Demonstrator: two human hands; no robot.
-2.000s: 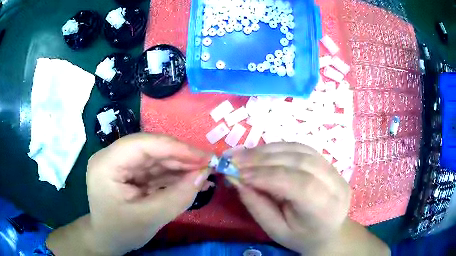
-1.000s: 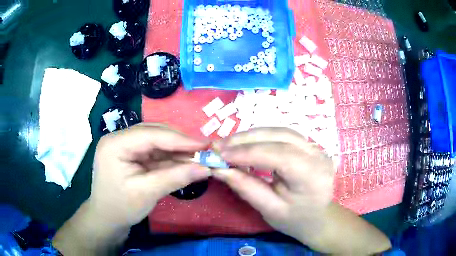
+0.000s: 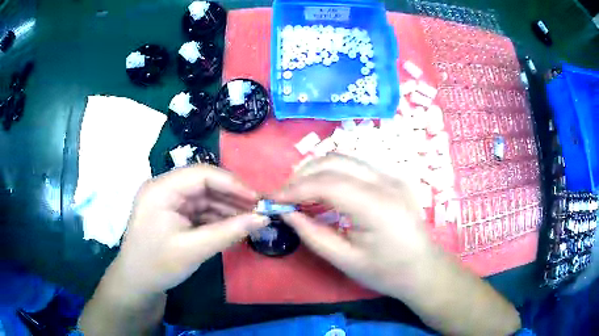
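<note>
A small silver motor with a white-bluish end is pinched between the fingertips of both hands, over the near part of the mat. My left hand holds it from the left, and my right hand holds it from the right. Both hands look bare. A round black housing lies on the pink-red foam mat just below the fingertips, partly hidden by them. Fine detail of the motor is blurred.
A blue bin of white rings is at the back. A heap of white pads lies right of centre. A clear blister tray is at right, dense motor rows beyond it. Black housings and a white cloth are at left.
The view has shifted, so the bench things sit further right than a second ago. Both hands still hold the motor at their fingertips. More of the near black housing shows below them.
</note>
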